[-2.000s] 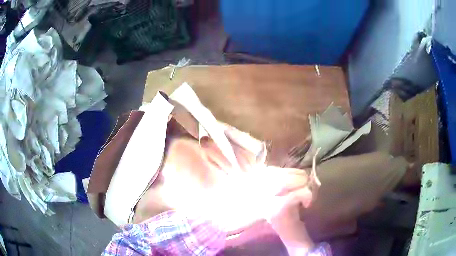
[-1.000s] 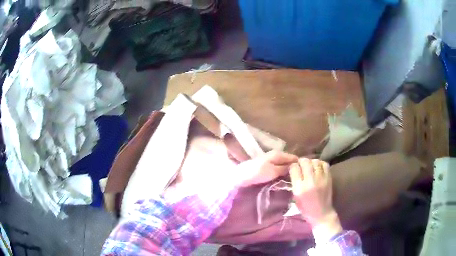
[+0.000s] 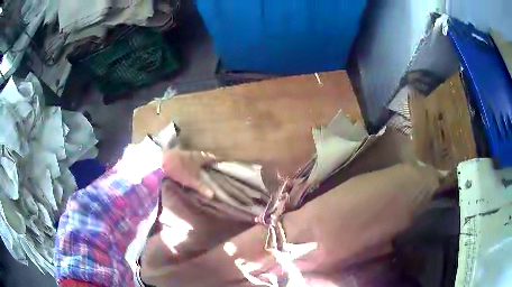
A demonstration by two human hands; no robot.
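Observation:
A thick bundle of brown cut pieces (image 3: 359,207) lies across the lap area, pinched in at its middle by a pale tie (image 3: 274,221). The tie's loose ends hang down in bright glare. My left hand (image 3: 191,172), blurred and partly washed out, lies over the bundle's upper left part. Its fingers are on the folded layers (image 3: 238,193), left of the tie. The fingertips are partly hidden among the layers. My right hand is not in view.
A brown wooden board (image 3: 241,120) lies just beyond the bundle. A blue bin (image 3: 280,36) stands behind it. White cut pieces (image 3: 39,162) are piled at the left, a dark green bundle (image 3: 132,59) behind. A pale panel (image 3: 483,218) is at the right.
My left hand has moved from the middle to the bundle's left part. My right hand has left the tie and the view. The long pale strips at left are no longer spread out; the view has shifted.

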